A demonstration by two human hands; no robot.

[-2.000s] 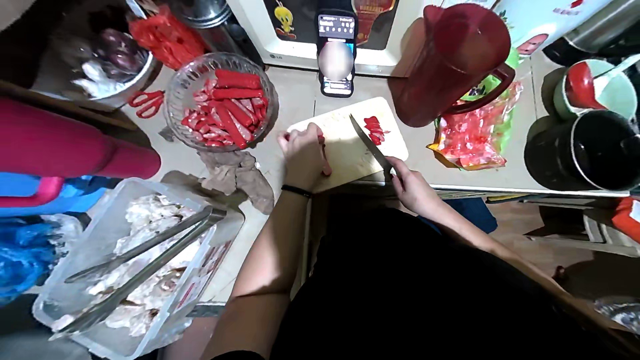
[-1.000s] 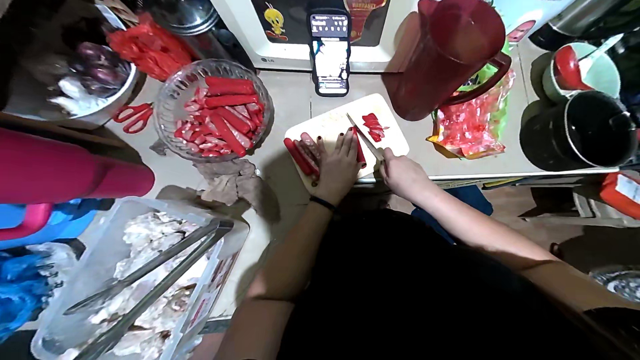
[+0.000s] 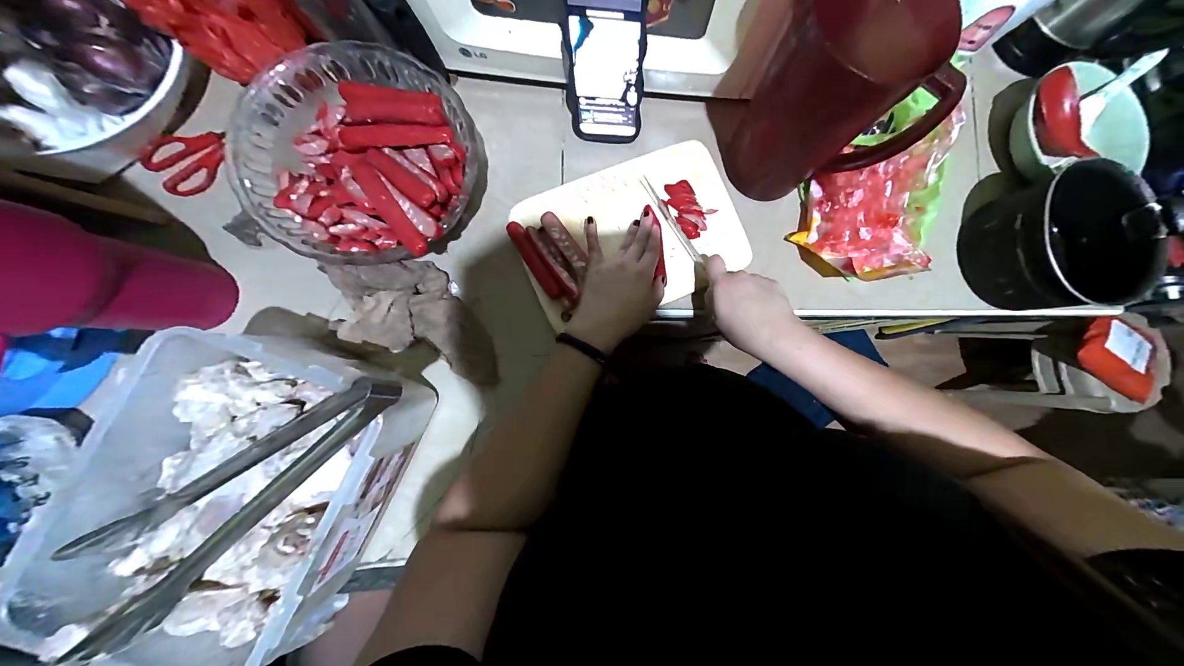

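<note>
On a white cutting board [image 3: 610,190], my left hand [image 3: 615,287] lies palm down, its fingertips pressed on a red sausage piece [image 3: 658,242]. Cut sausage lengths [image 3: 546,259] lie beside it on the left. My right hand [image 3: 745,305] grips the handle of a knife [image 3: 673,220], whose blade rests over the board just right of my left fingers. Small red slices [image 3: 686,209] lie beyond the blade. A ribbed glass bowl [image 3: 242,157] at the upper left holds red sausages and cut pieces.
Behind the board are a phone [image 3: 605,74] and a dark red pitcher [image 3: 786,102]. A sausage package [image 3: 869,213] and black pot [image 3: 1004,245] stand right. Left are red scissors [image 3: 190,162], a crumpled cloth [image 3: 398,310], and a plastic tub [image 3: 102,472] with metal tongs [image 3: 250,453].
My left hand has moved right across the board, from its left edge onto the piece near the knife. Several sausage lengths now show at the board's left. The knife stays in my right hand.
</note>
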